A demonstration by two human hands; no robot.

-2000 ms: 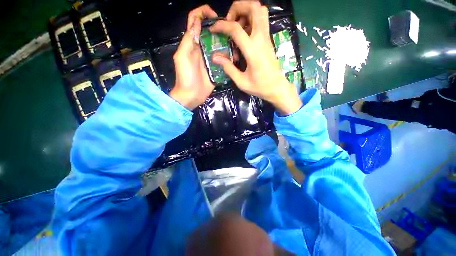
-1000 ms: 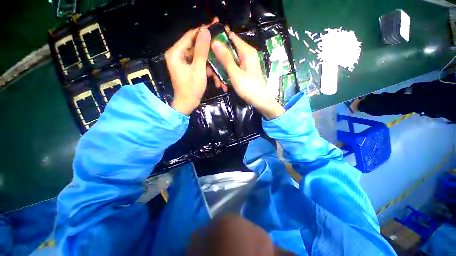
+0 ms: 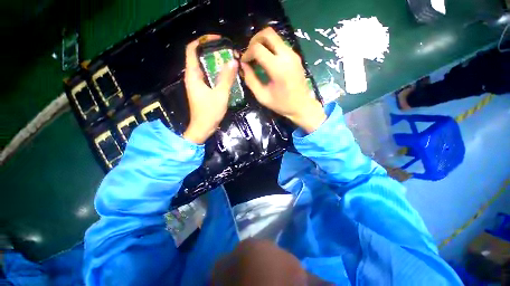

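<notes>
My left hand [image 3: 208, 92] holds a dark phone housing [image 3: 222, 70] with a green circuit board in it, over the black pocket tray [image 3: 193, 181]. The board side faces up and my left thumb lies on it. My right hand [image 3: 279, 78] is just right of the housing, its fingertips bunched together near the housing's upper right edge. Whether it pinches something small cannot be seen. Green boards show partly behind my right hand. Several housings with pale gold outlines [image 3: 108, 146] sit in the tray's left pockets.
Right of the tray lie a pile of small white strips [image 3: 366, 38] and a white rectangular piece [image 3: 355, 75]. A stack of cards [image 3: 426, 10] is cut off at the top edge. A metal-framed unit [image 3: 70, 51] is at upper left. A blue stool [image 3: 436, 146] and a person's dark sleeve [image 3: 456, 86] are at right.
My hands have moved apart; my right hand has come off the housing's face to its right side. The board inside shows more openly. The whole view has shifted and turned slightly.
</notes>
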